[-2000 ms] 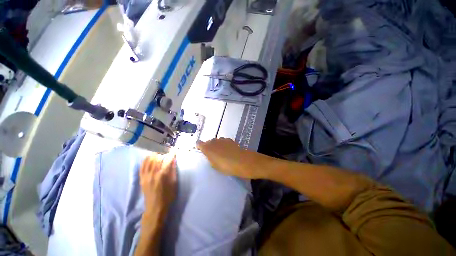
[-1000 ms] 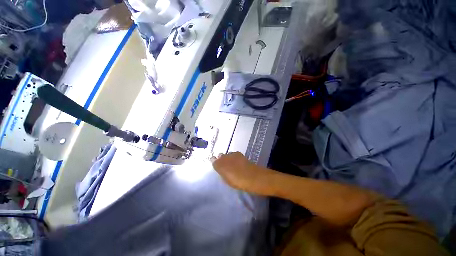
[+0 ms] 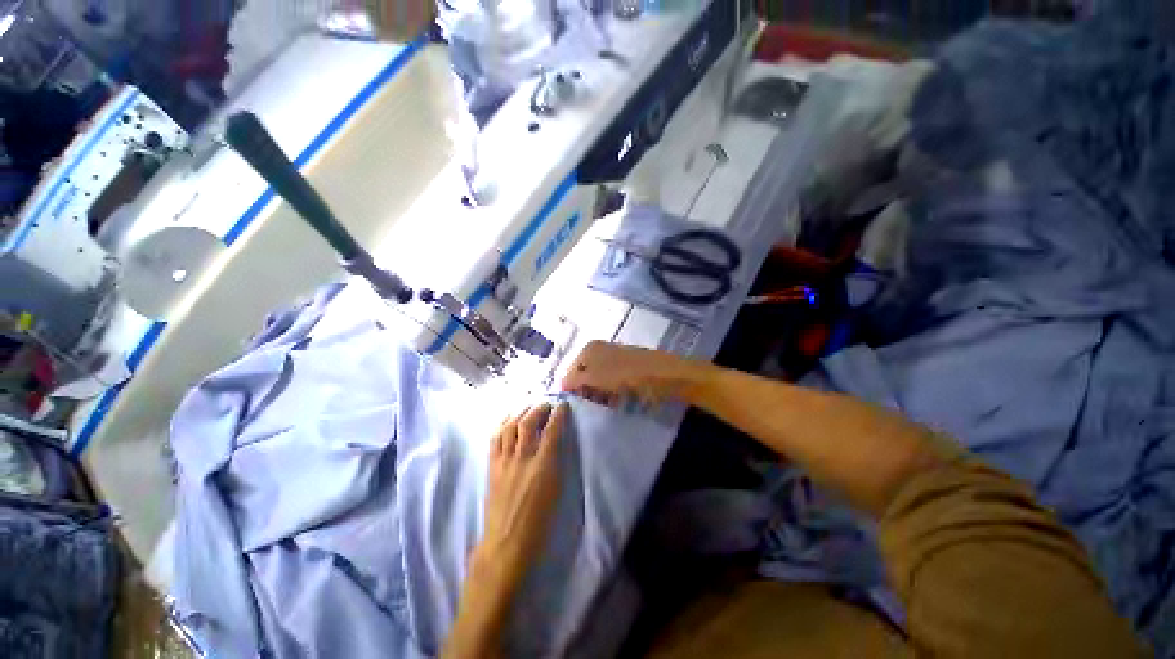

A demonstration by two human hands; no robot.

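A blue-grey garment piece (image 3: 303,483) lies over the machine bed and spreads to the left of the needle area. The white sewing machine head (image 3: 515,251) stands above it. My left hand (image 3: 526,466) lies flat on the cloth just in front of the presser foot area, fingers pointing at it. My right hand (image 3: 616,373) pinches the cloth edge right of the foot, its fingertips close to my left fingertips. The lamp glare washes out the needle and foot.
Scissors (image 3: 696,267) lie on a pale cloth scrap (image 3: 631,273) on the bed beyond my right hand. A green lamp handle (image 3: 294,180) rises over the head. A large blue-grey heap (image 3: 1018,335) is at the right. A neighbouring machine (image 3: 90,193) stands at the far left.
My left hand, out of sight one second ago, is back on the cloth beside my right hand. The garment now spreads further left in folds. The view has shifted, placing the machine further right.
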